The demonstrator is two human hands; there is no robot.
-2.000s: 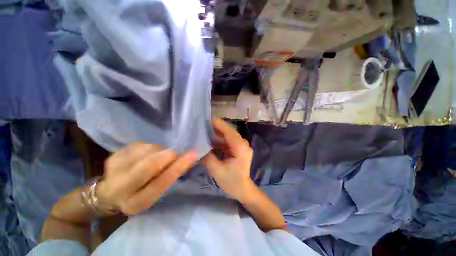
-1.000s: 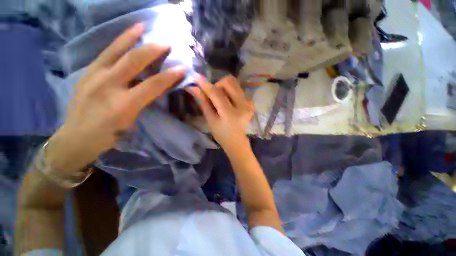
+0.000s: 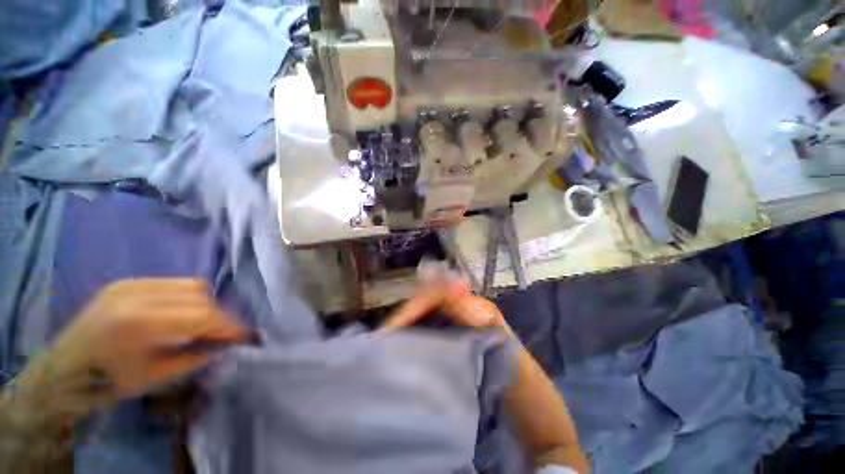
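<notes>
A light blue-grey garment piece (image 3: 361,398) hangs between my hands in front of the table, over my lap; a strip of it runs up left of the machine. My left hand (image 3: 148,333) is blurred and pinches its upper left edge. My right hand (image 3: 449,304) is at its upper right edge, fingers partly hidden by the cloth and blurred, so its hold is unclear. The overlock machine (image 3: 454,139) stands beyond, with a red oval badge and a lamp-lit needle area with no cloth in it.
Blue-grey cloth (image 3: 120,102) heaps at the left over purple-blue cloth (image 3: 130,245). Grey tweezers (image 3: 503,245) lie at the table front. A white ring (image 3: 582,203), black phone (image 3: 687,194) and dark pointed tool (image 3: 653,111) are at the right. More cloth (image 3: 686,370) hangs below the table.
Both hands have moved from the needle area down towards my lap with the cloth. The view has shifted, showing the whole machine head.
</notes>
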